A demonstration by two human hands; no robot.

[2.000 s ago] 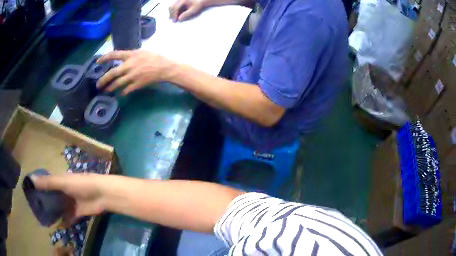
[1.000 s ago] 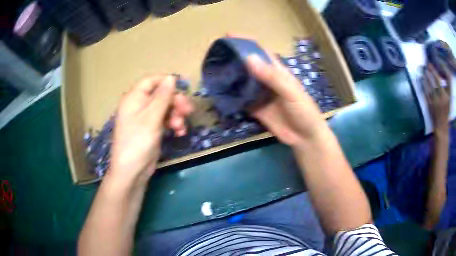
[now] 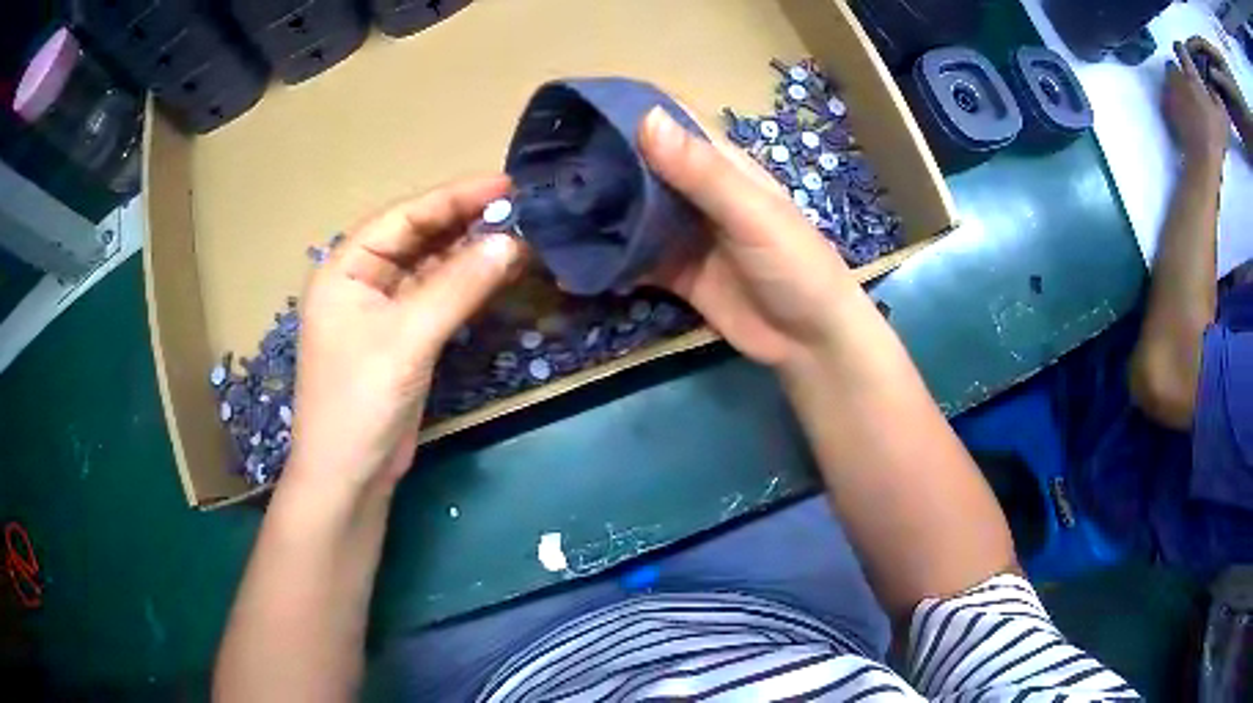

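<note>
My right hand (image 3: 763, 247) holds a dark grey plastic housing (image 3: 598, 186) over the cardboard tray (image 3: 371, 151), its open side tilted towards my left hand. My left hand (image 3: 378, 309) pinches a small dark insert with a pale round disc (image 3: 498, 212) between thumb and fingertips, at the left rim of the housing. Whether the insert touches the housing I cannot tell. Loose inserts (image 3: 539, 368) lie in heaps along the tray's near side and right side.
Stacked dark housings (image 3: 296, 35) stand at the tray's far left. A clear bottle with a pink lid (image 3: 50, 72) is left of them. Red scissors (image 3: 19, 563) lie at far left. Housings (image 3: 966, 94) stand right of the tray. Another person's arm (image 3: 1184, 275) is at the right.
The view has swung from the neighbour back to the tray. My left hand, now with the insert, has come up to the housing's opening. My right hand still holds the housing.
</note>
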